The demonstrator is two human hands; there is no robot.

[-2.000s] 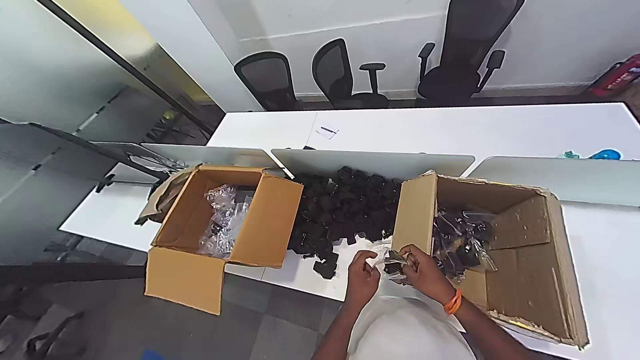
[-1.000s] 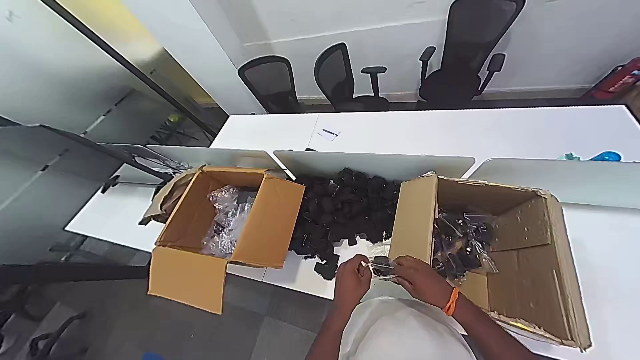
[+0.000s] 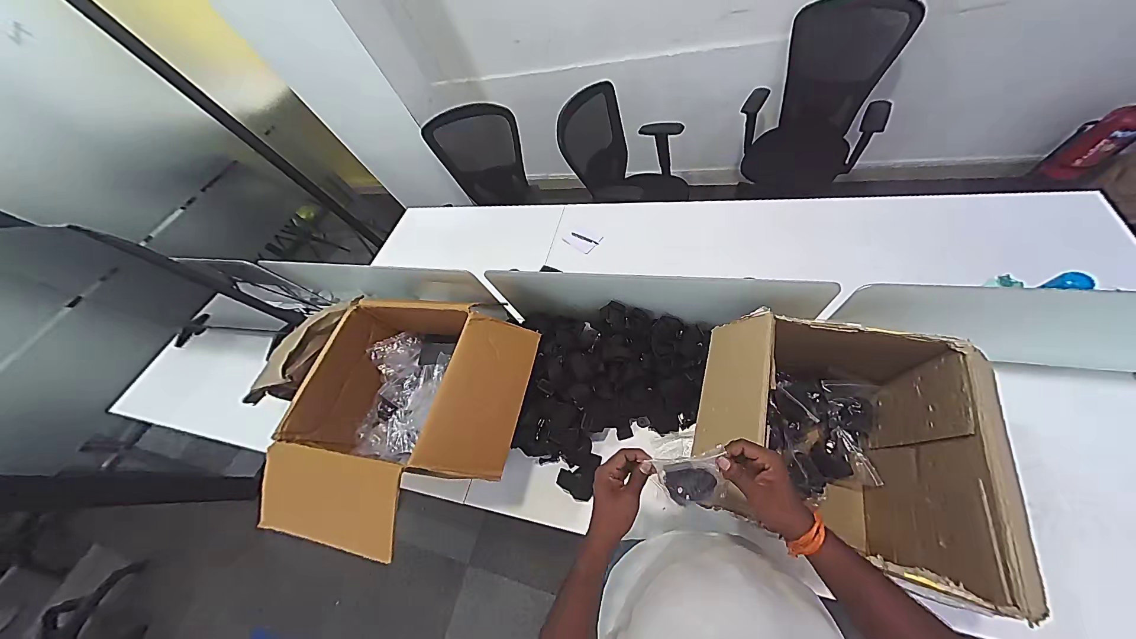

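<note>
A clear plastic bag (image 3: 690, 484) with a dark item inside is stretched between both my hands, in front of the right box's flap. My left hand (image 3: 619, 484) pinches its left top corner. My right hand (image 3: 761, 479), with an orange band at the wrist, pinches its right top corner. Behind them lies a heap of small black items (image 3: 621, 364), too blurred to name. The open cardboard box (image 3: 932, 479) on the right holds clear bags with dark contents (image 3: 821, 435). Another open cardboard box (image 3: 479, 390) on the left holds crumpled clear bags (image 3: 404, 390).
Low frosted partitions (image 3: 666, 293) run behind the boxes along the white desk (image 3: 524, 493). Beyond them is another white desk (image 3: 799, 235) with a pen on paper (image 3: 583, 240) and a blue object (image 3: 1068, 280). Office chairs (image 3: 803, 106) stand along the wall, and a red fire extinguisher (image 3: 1092, 142) is at far right.
My hands have moved apart, and the bag's top edge is now spread between them. Two seconds ago they were close together around the bag.
</note>
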